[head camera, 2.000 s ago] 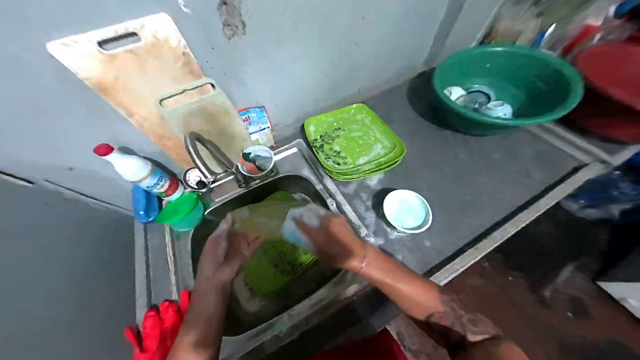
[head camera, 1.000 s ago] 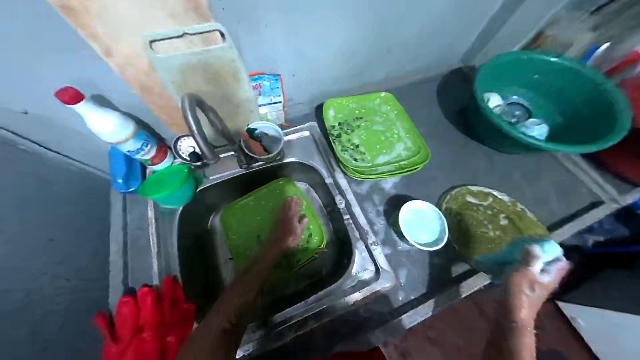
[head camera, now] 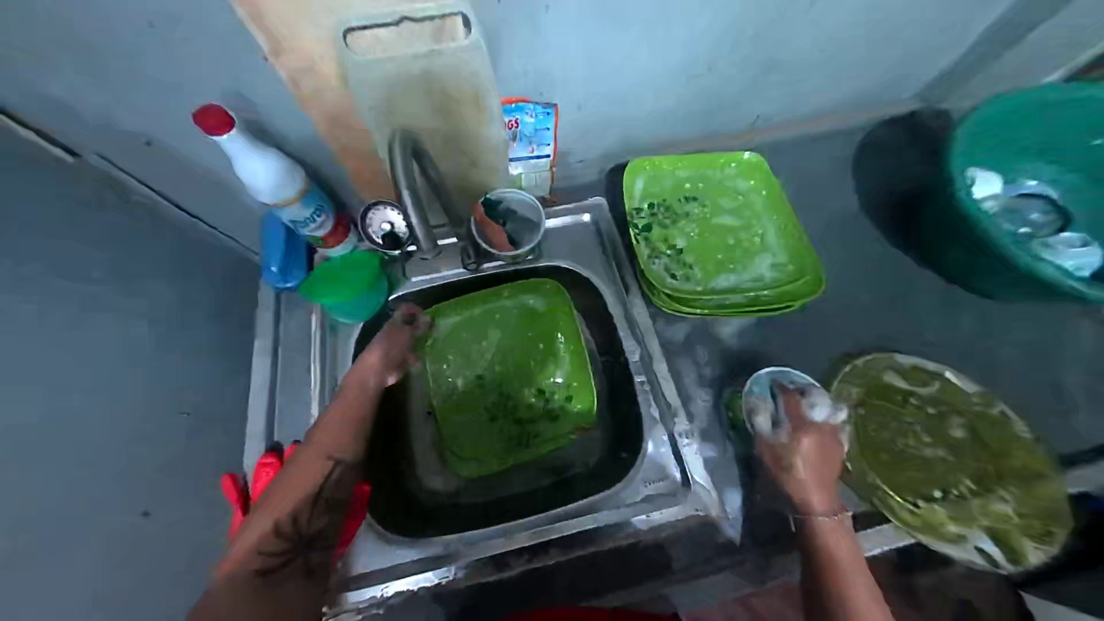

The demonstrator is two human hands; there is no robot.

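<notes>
My left hand (head camera: pixel 398 343) holds the upper left edge of a square green plate (head camera: pixel 509 371), which is tilted in the steel sink (head camera: pixel 617 414). My right hand (head camera: pixel 806 444) has a soapy sponge (head camera: pixel 818 404) in its fingers, over the small white bowl (head camera: pixel 763 388) on the counter; the fingertips dip into the bowl. A soapy oval plate (head camera: pixel 949 457), olive green and see-through, lies just right of that hand. Square green plates (head camera: pixel 716 224) with suds and a leaf pattern are stacked behind, right of the sink.
A curved faucet (head camera: pixel 410 190) rises behind the sink, beside a cup with scrubbers (head camera: pixel 509 224). Left of it stand a white bottle (head camera: pixel 272 177) and a green bowl (head camera: pixel 347 285). Red gloves (head camera: pixel 259 479) hang at the left edge. A green basin (head camera: pixel 1018 207) with dishes is at right.
My right hand has moved left from the oval plate to the white bowl. My left hand has moved to the green plate's left edge. Two seconds ago both hands were together over the sink.
</notes>
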